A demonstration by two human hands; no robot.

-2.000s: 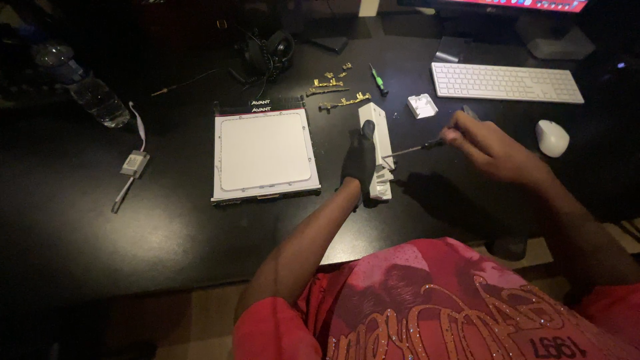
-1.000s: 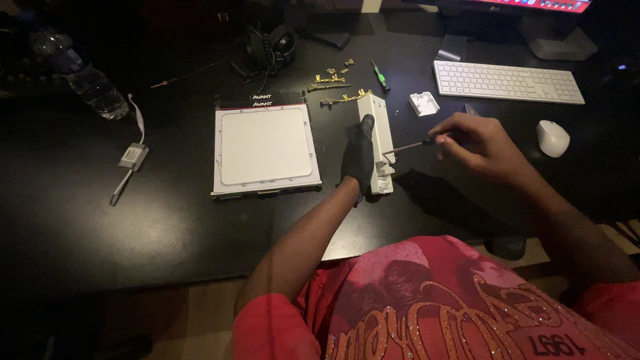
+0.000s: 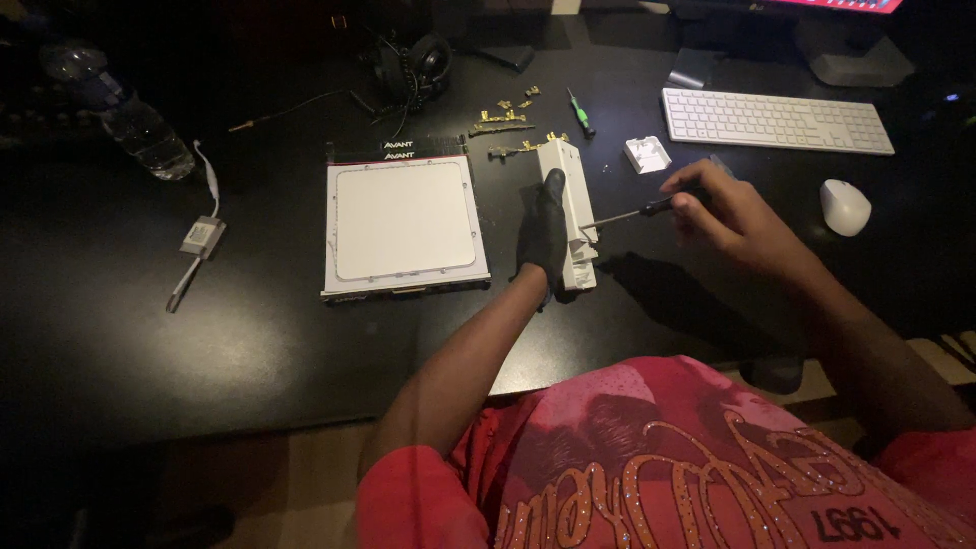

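My left hand [image 3: 543, 229], in a dark glove, grips a long white plastic housing [image 3: 577, 187] standing on its edge or side on the black desk. The housing's near end is broken open, with jagged pieces showing. My bare right hand [image 3: 720, 210] holds a screwdriver [image 3: 629, 216] by its dark handle. The shaft points left, and its tip is at the housing's right side, just above the broken part. Brass contact strips [image 3: 502, 127] and smaller brass pieces lie beyond the housing. A small green screwdriver [image 3: 579, 114] and a white square plastic piece [image 3: 647, 155] lie beyond my hands.
A flat Avant box with a white square panel [image 3: 404, 217] lies left of my left hand. Farther left are a small driver unit with leads [image 3: 203, 237] and a plastic bottle [image 3: 145, 133]. Headphones [image 3: 412, 72] lie behind. A keyboard [image 3: 778, 120] and mouse [image 3: 845, 207] are at right.
The screwdriver in my right hand has shifted slightly against the housing's side, and the fingers have changed their hold on the handle. My left hand keeps its grip on the housing.
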